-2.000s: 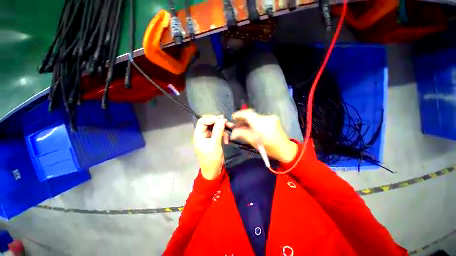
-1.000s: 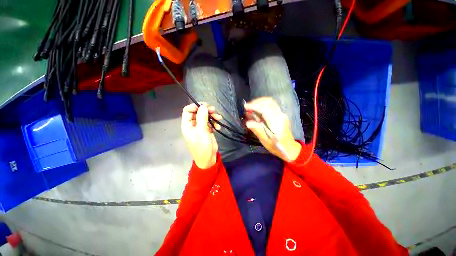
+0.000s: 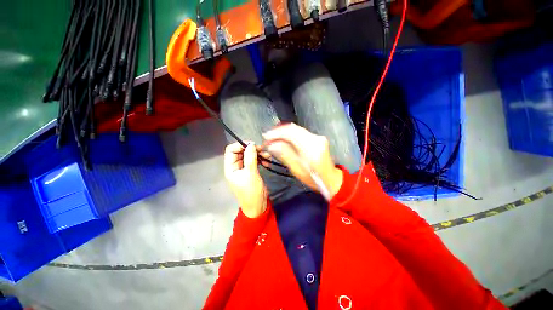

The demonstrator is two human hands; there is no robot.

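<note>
My left hand [image 3: 244, 175] grips a thin black cable [image 3: 219, 122] over my lap, its stripped whitish end pointing up and left below the orange clamp. My right hand [image 3: 306, 158] is closed around a slim pale test probe [image 3: 321, 184], close beside my left hand. More black cable runs between the hands over my thighs. The red test lead [image 3: 376, 91] rises from my right wrist to the bench. The fingertips are blurred, so contact between probe and cable cannot be told.
The fixture board [image 3: 242, 22] with its sockets runs along the bench edge, with an orange clamp [image 3: 179, 53]. A black cable bundle [image 3: 100, 66] hangs over the green bench [image 3: 27, 72]. A blue bin [image 3: 447, 79] with tangled cables stands right of my legs; another blue bin [image 3: 130, 163] is left.
My right hand has moved left, up against my left hand, with the probe. My left hand still holds the cable and is slightly lower. The view has shifted a little.
</note>
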